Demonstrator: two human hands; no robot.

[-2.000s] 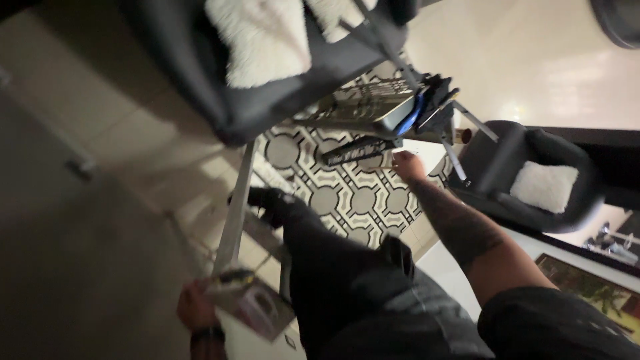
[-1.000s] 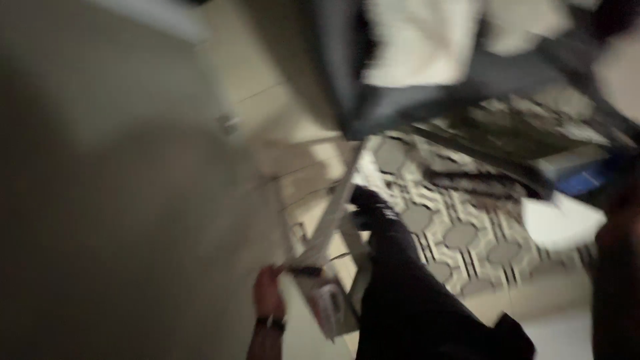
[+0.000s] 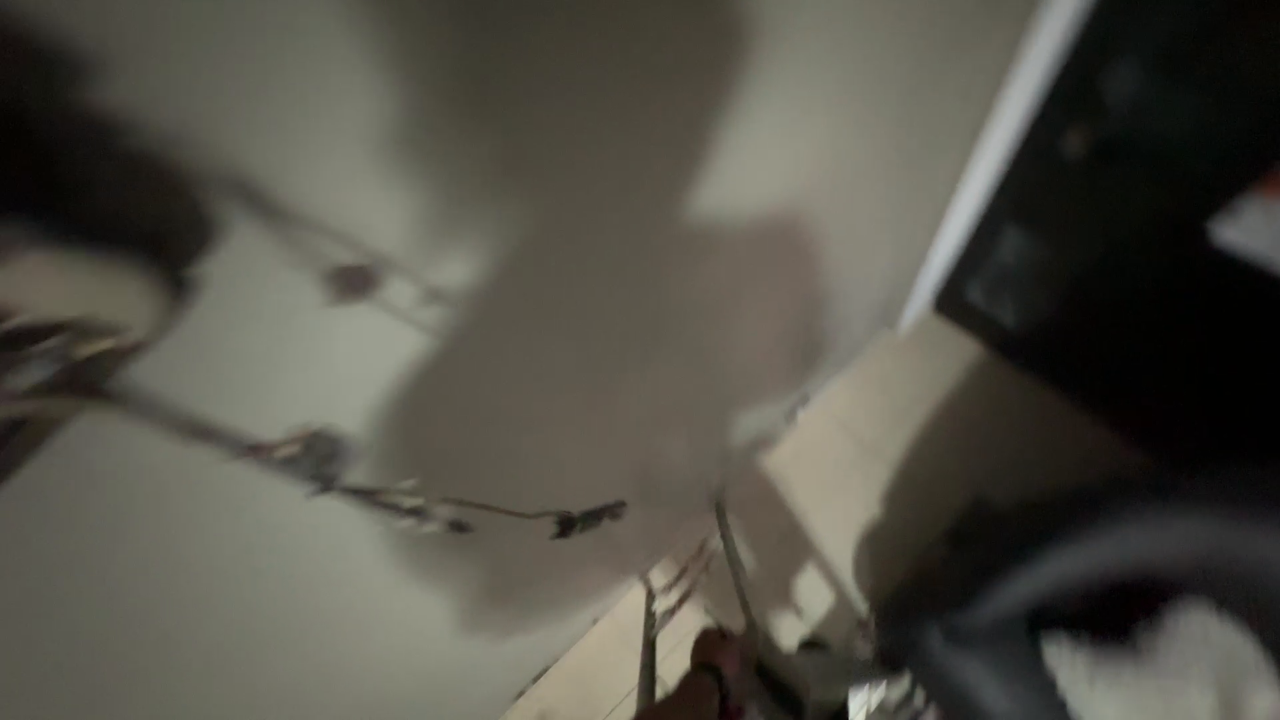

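Note:
My left hand [image 3: 715,660], with a dark band at the wrist, is at the bottom edge, blurred and partly cut off. Thin poles [image 3: 735,560] rise close beside it, one on each side; whether the fingers are closed on one cannot be told. What lies below the hand is hidden by blur and the frame's edge. My right hand is out of view.
A pale wall [image 3: 200,600] carries a large shadow, with cord-like hanging pieces [image 3: 320,460] at left. Light floor tiles [image 3: 850,440] meet the wall. At lower right stands a dark armchair [image 3: 990,650] with a fluffy white cushion [image 3: 1170,665]. A black panel [image 3: 1120,230] with white edging is upper right.
The view has swung strongly toward the wall. My right hand, beside a cluster of dark and blue things two seconds ago, has left the view, as has the patterned floor.

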